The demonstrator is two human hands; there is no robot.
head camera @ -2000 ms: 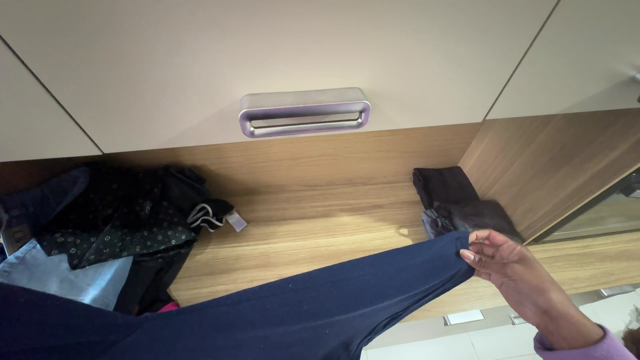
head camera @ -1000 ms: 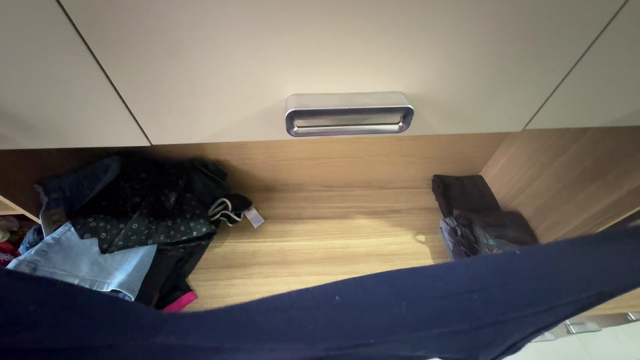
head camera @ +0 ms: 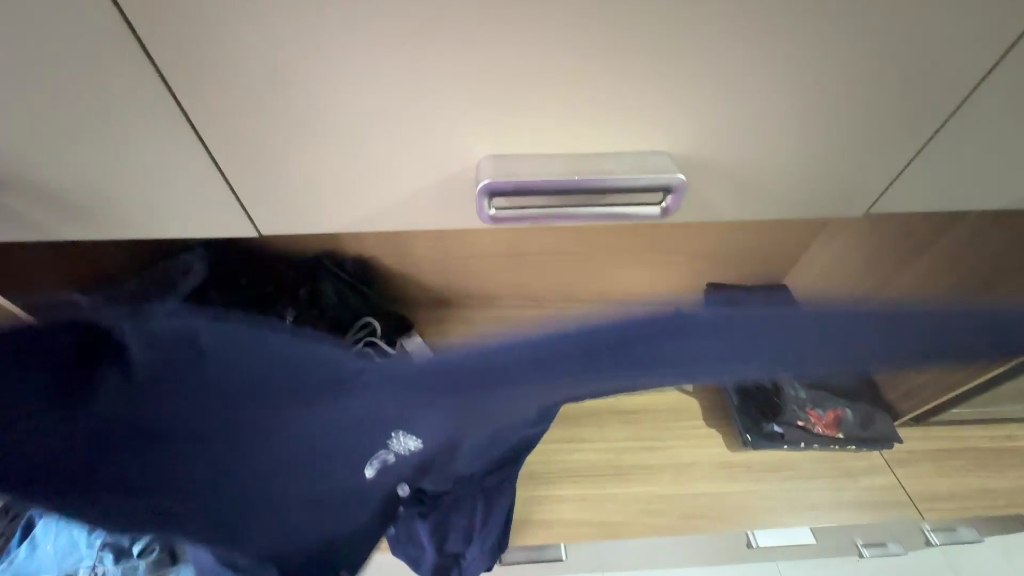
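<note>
A navy blue garment with a small pale print point(head camera: 264, 408) is stretched across the view in the air, from the left edge to the right edge, and its right part is blurred. Neither my left hand nor my right hand shows. Behind the garment lies a heap of dark clothes point(head camera: 320, 292) with a striped cord, on the left of the wooden shelf point(head camera: 632, 456). Folded dark clothes point(head camera: 840, 420), one with a red print, rest on the shelf's right side. Light blue denim point(head camera: 64, 544) shows at the lower left.
Above the shelf are pale cabinet fronts point(head camera: 384, 104), the middle one with a metal handle point(head camera: 582, 188). A wooden side panel point(head camera: 944, 264) stands at the right. Below the shelf's front edge are drawer handles point(head camera: 780, 538) and a pale floor point(head camera: 992, 556).
The hand that held the garment's end at the right two seconds ago is out of view. The garment has been raised and spread, and its pale print now shows.
</note>
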